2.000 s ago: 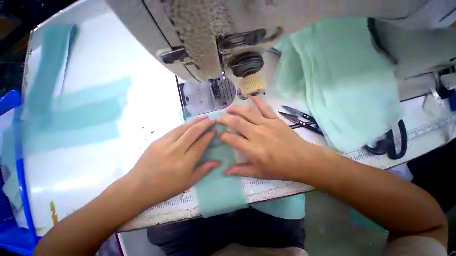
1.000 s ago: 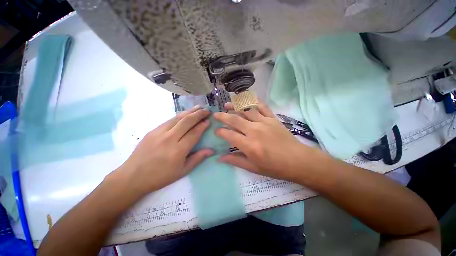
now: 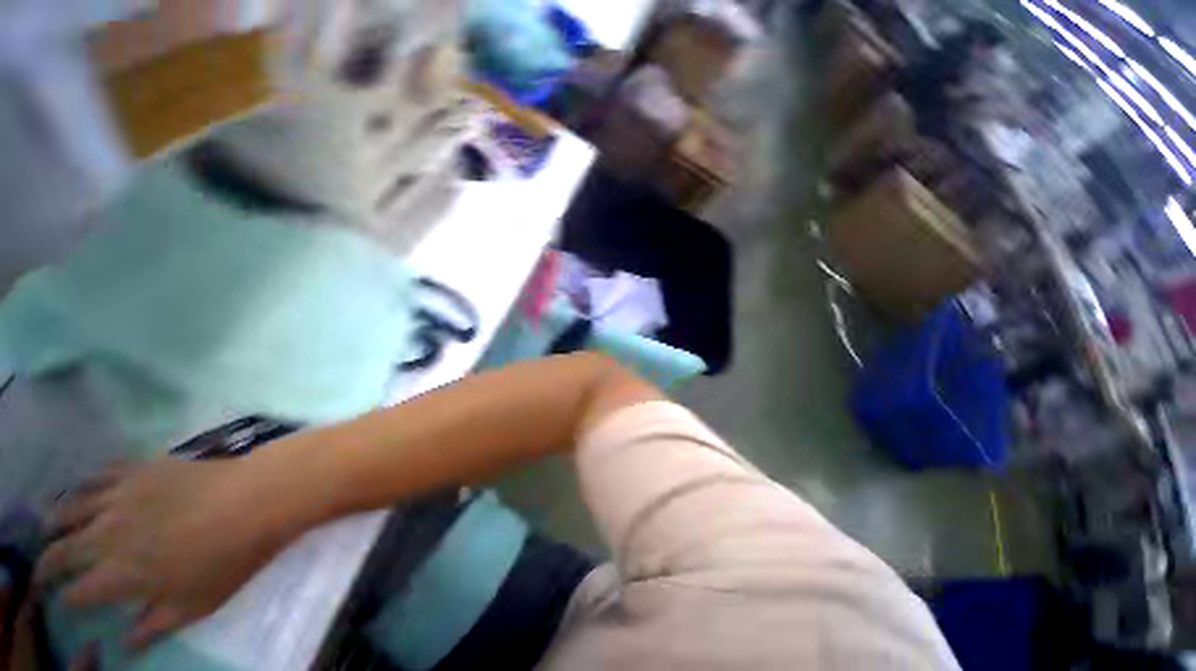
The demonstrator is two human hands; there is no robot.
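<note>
The picture is blurred. My right hand [image 3: 164, 544] lies at the lower left, fingers spread on a pale green fabric strip [image 3: 112, 632]. It does not visibly grip the strip. A brownish patch at the lower left edge may be part of my left hand, cut off and too unclear to tell. A stack of green panels [image 3: 249, 315] is draped beyond my right hand. Dark snips [image 3: 236, 435] lie between the stack and my wrist. Black scissor handles [image 3: 446, 321] stick out from the stack. The needle area is not visible.
The white table edge [image 3: 544, 197] runs up towards the top centre. Another green piece [image 3: 459, 564] lies by my lap. White and green pieces [image 3: 627, 304] are beside a dark shape right of the table. A blue container [image 3: 931, 387] and cardboard box [image 3: 905, 243] stand across the aisle.
The view has swung right, so the aisle shows and the table has shifted left. My right hand is now at the lower left. My left hand has almost or wholly left the picture.
</note>
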